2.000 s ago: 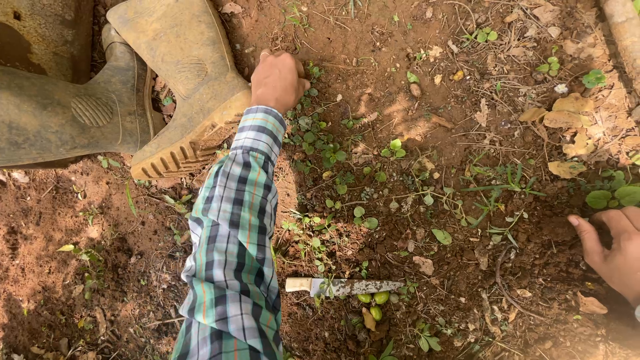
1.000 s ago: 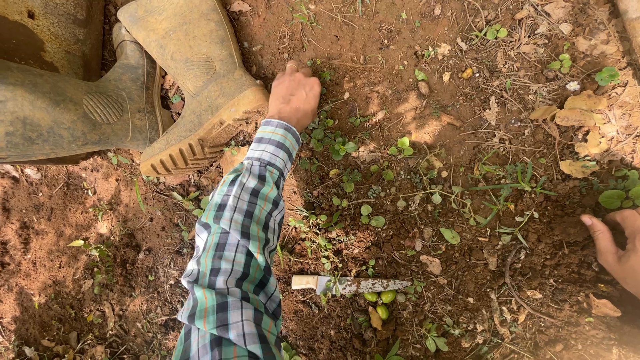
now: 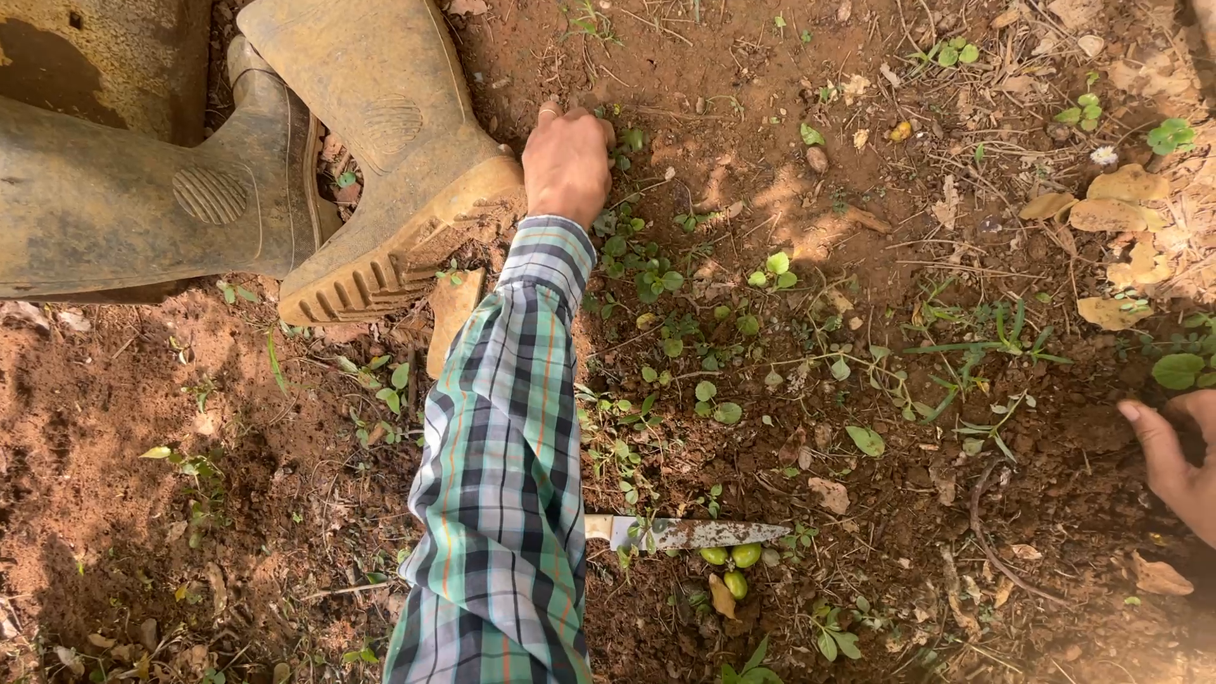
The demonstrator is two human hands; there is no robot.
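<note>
My left hand (image 3: 570,161), in a plaid sleeve, is low over the red soil beside the muddy sole of a rubber boot (image 3: 418,171). Its fingers are curled down by small green weeds (image 3: 632,142); the fingertips are hidden, so whether they pinch anything is unclear. My right hand (image 3: 1173,461) is cut off by the right edge, thumb apart from the visible finger, near a round-leaved plant (image 3: 1178,370). Below the weeds lies a soil-smeared knife (image 3: 703,534), its pale handle partly under my left sleeve. Several small green fruits (image 3: 736,582) lie beside the blade.
Another muddy boot (image 3: 171,204) lies at the left, by a stained, yellowish object (image 3: 123,57) in the top left corner. Low weeds (image 3: 727,412) spread over the middle ground. Dry leaves (image 3: 1121,214) lie at the upper right, and a thin curved root or twig (image 3: 997,541) at the lower right.
My left forearm has shifted right and now covers part of the knife handle, which was fully in sight before. The left hand remains by the boot sole. The view has shifted slightly.
</note>
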